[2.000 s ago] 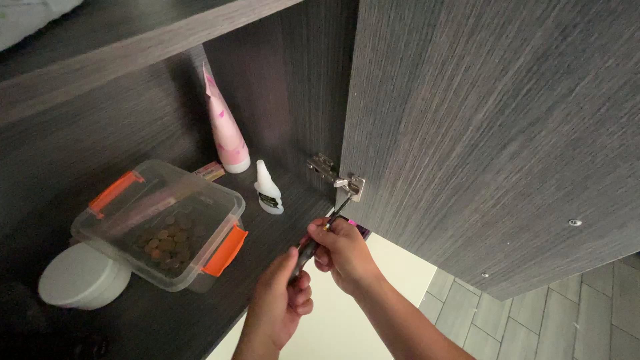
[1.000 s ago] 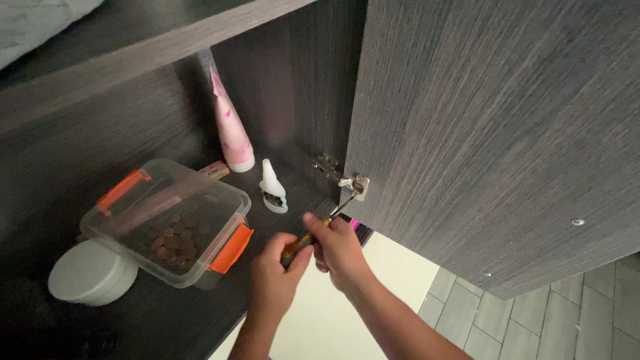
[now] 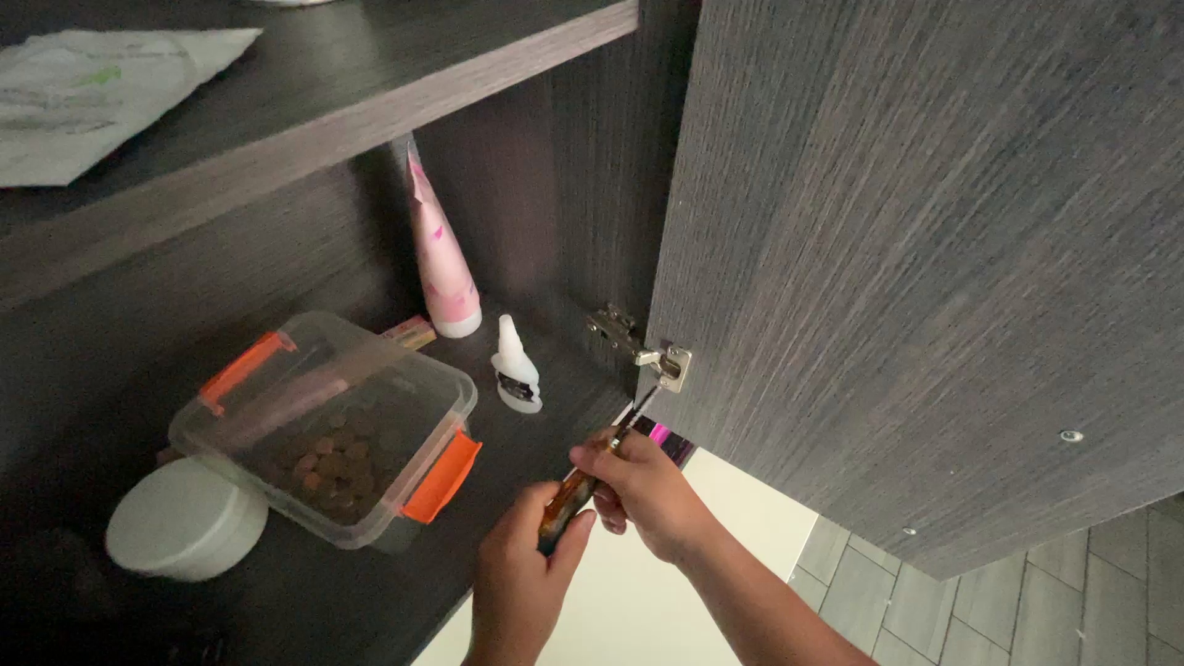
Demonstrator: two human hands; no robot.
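A screwdriver [image 3: 575, 490] with an amber and dark handle slants up to the right between my hands. My left hand [image 3: 530, 564] grips the butt end of its handle. Around the front of the handle and the start of the shaft are the fingers of my right hand [image 3: 643, 490]. The blade's tip is at the lower edge of the metal cup of a concealed cabinet hinge [image 3: 676, 369], fixed to the dark wood-grain door [image 3: 888, 277]. The hinge's arm [image 3: 618, 331] reaches to the cabinet's side wall. Whether the tip sits in a screw cannot be told.
On the cabinet shelf stand a clear plastic box [image 3: 324, 416] with orange clips and coins inside, a round white tub [image 3: 187, 520], a pink tube [image 3: 444, 268] and a small white bottle [image 3: 516, 370]. A crumpled packet [image 3: 102, 102] lies on the upper shelf.
My left hand has shifted its grip on the screwdriver's handle, and more of the handle's butt end now shows between thumb and fingers. The screwdriver's tip stays by the hinge cup.
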